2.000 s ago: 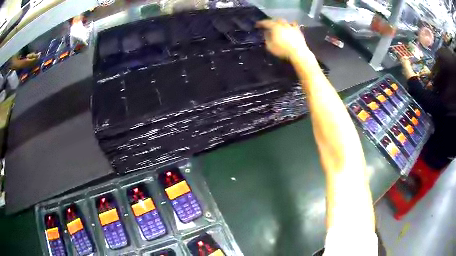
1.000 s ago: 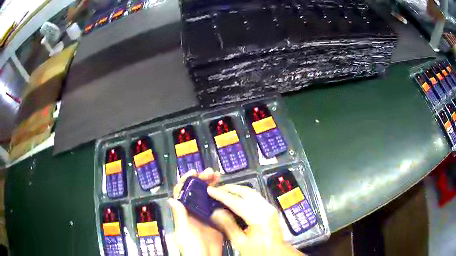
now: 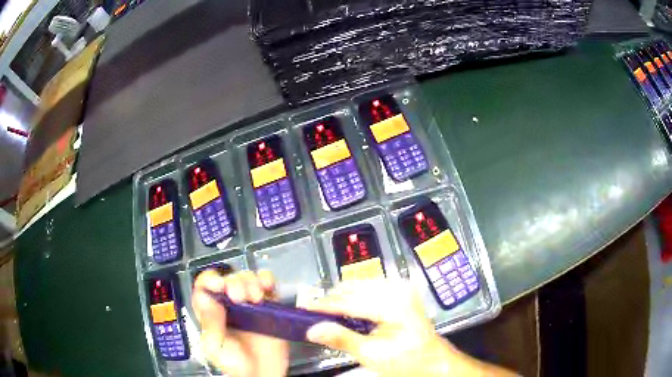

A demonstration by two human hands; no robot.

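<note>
A purple keypad phone (image 3: 284,321) is held side-on between my two hands above the near row of the clear tray. My left hand (image 3: 239,324) grips its left end. My right hand (image 3: 379,324) grips its right end with the thumb along the near side. The clear tray (image 3: 471,213) holds phones with orange bands and purple keys in two rows. One pocket (image 3: 291,263) in the near row, just beyond my hands, is empty. Another phone (image 3: 359,254) lies to the right of that pocket, partly behind my right hand. The phone's far face is hidden.
A black tray stack (image 3: 413,44) stands behind the clear tray. A dark mat (image 3: 184,81) lies at the upper left, with brown cardboard (image 3: 63,132) beyond it. Another tray of phones (image 3: 652,74) is at the right edge. The green bench top (image 3: 545,169) curves off at the right.
The view has shifted, and the black stack sits higher in it. My right hand has come from the stack to the phone. Since one second ago, the held phone has turned edge-on.
</note>
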